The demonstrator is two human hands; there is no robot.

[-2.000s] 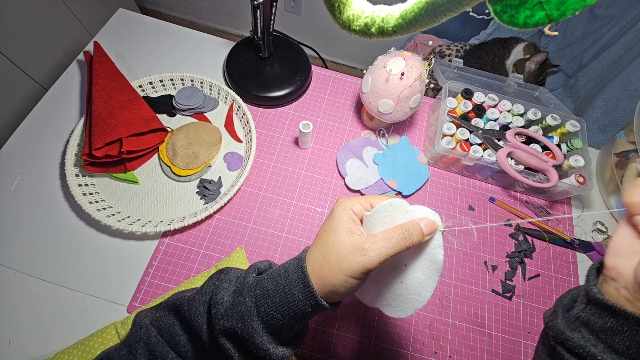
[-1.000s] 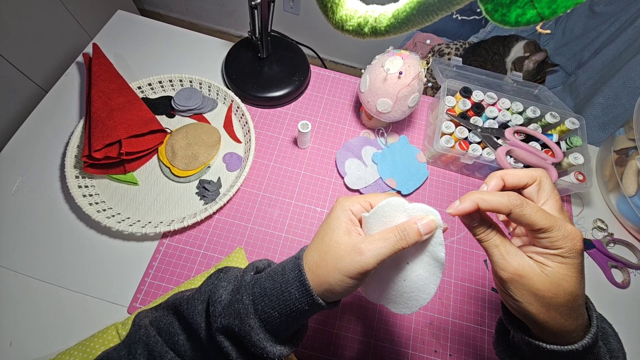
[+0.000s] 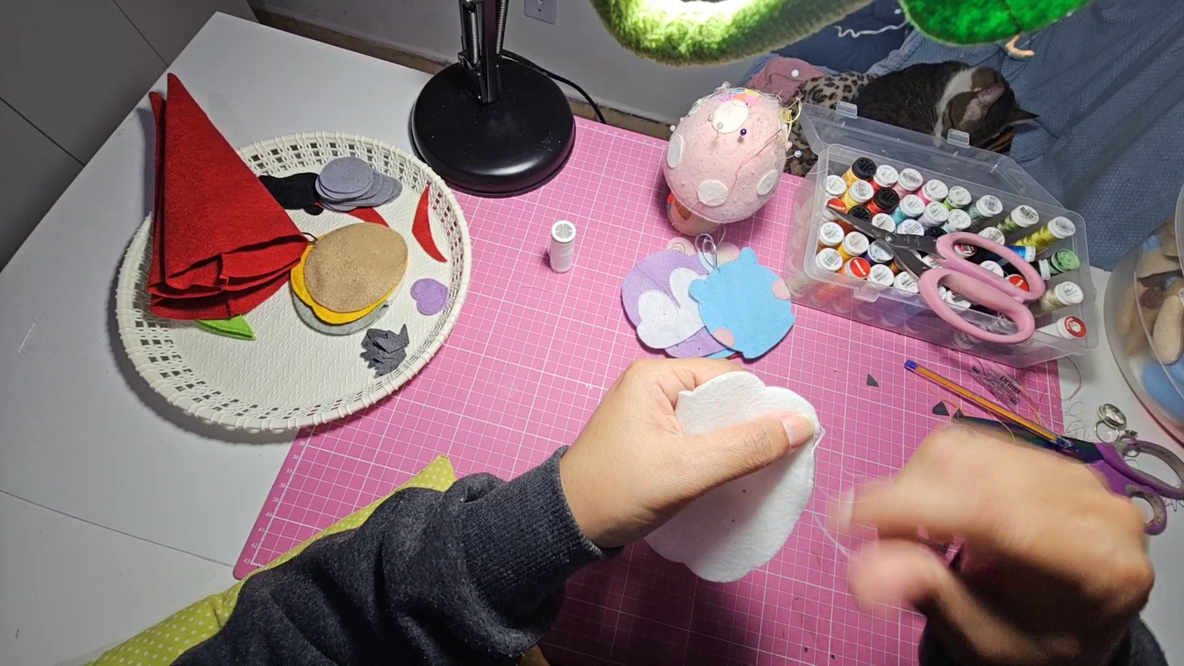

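Note:
My left hand (image 3: 675, 453) grips a white felt piece (image 3: 740, 518), thumb on top near its upper right edge. A thin white thread (image 3: 832, 532) runs from that edge toward my right hand (image 3: 999, 527), which is blurred; whether its fingers pinch a needle cannot be seen. Just above the white felt lie a blue felt shape (image 3: 747, 301) and a lilac felt shape (image 3: 647, 282) with a white heart-like patch. A white thread spool (image 3: 561, 246) stands upright on the pink cutting mat (image 3: 518, 370).
A white basket (image 3: 139, 342) holds red felt (image 3: 208, 213) and small cut pieces. A mushroom-shaped pincushion (image 3: 723, 157) stands behind. Pink-handled scissors (image 3: 980, 287) rest on the spool box (image 3: 934, 310). Purple-handled scissors (image 3: 1133, 472) and a pen (image 3: 980, 398) lie right. A lamp base (image 3: 492, 125) stands at the back.
My right hand came in from the far right to the felt's edge, then moved back to the right and down. My left hand keeps its hold on the white felt.

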